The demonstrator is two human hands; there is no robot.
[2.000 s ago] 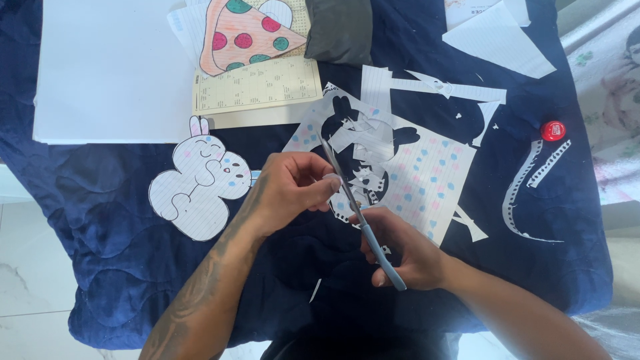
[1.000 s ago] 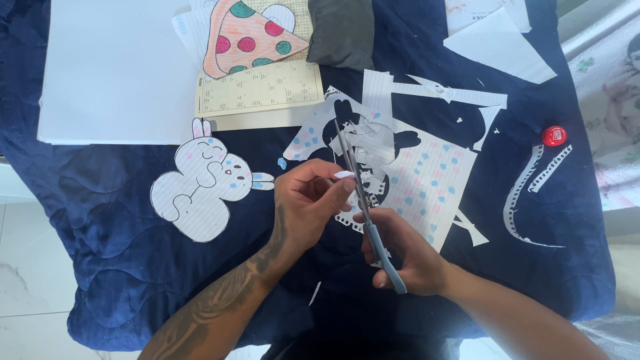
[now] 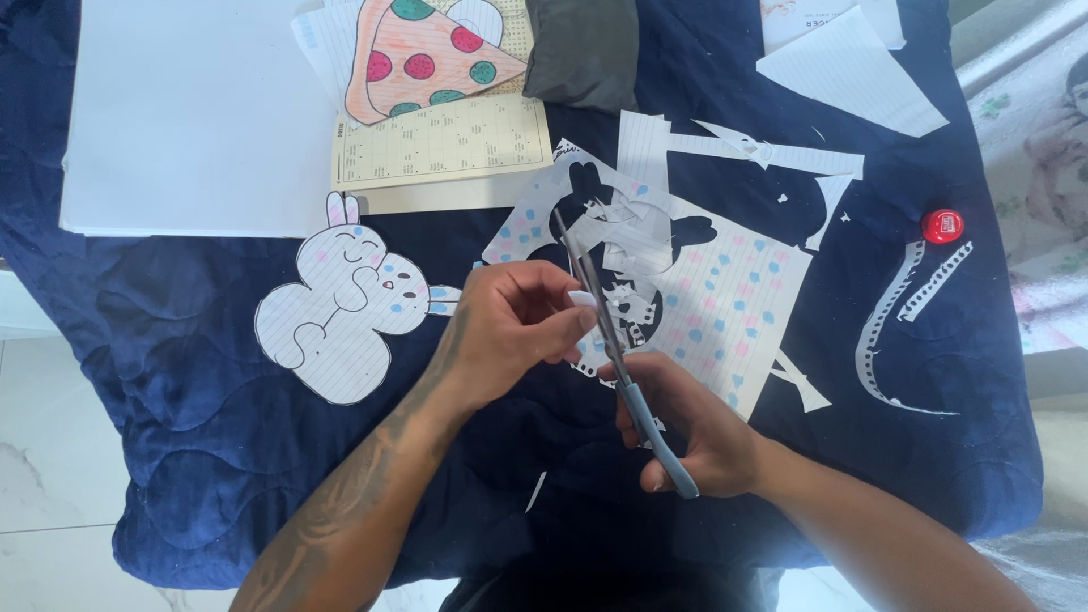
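My left hand (image 3: 523, 327) pinches a small white paper piece (image 3: 583, 298) between thumb and fingers. In my right hand (image 3: 693, 425) is a pair of scissors (image 3: 633, 395) with blue-grey handles, its blades pointing up and left, right beside that piece. Beneath the blades lies a lined sheet with pink and blue dots (image 3: 722, 314), a rabbit-shaped hole cut in it and paper scraps (image 3: 633, 238) heaped over the hole. Left of my left hand lies a cut-out drawing of two rabbits (image 3: 340, 314); the tip of one ear is near my wrist.
A dark blue quilted cover (image 3: 195, 442) lies under everything. At the back are a large white sheet (image 3: 204, 119), a pizza-slice drawing (image 3: 425, 64) on a printed yellowish page (image 3: 442, 144), and a dark grey cloth item (image 3: 582, 51). To the right are a red round object (image 3: 943, 226) and perforated paper strips (image 3: 888, 331).
Both hands have stayed in nearly the same place, with small shifts of the left fingers. The right hand still holds the scissors.
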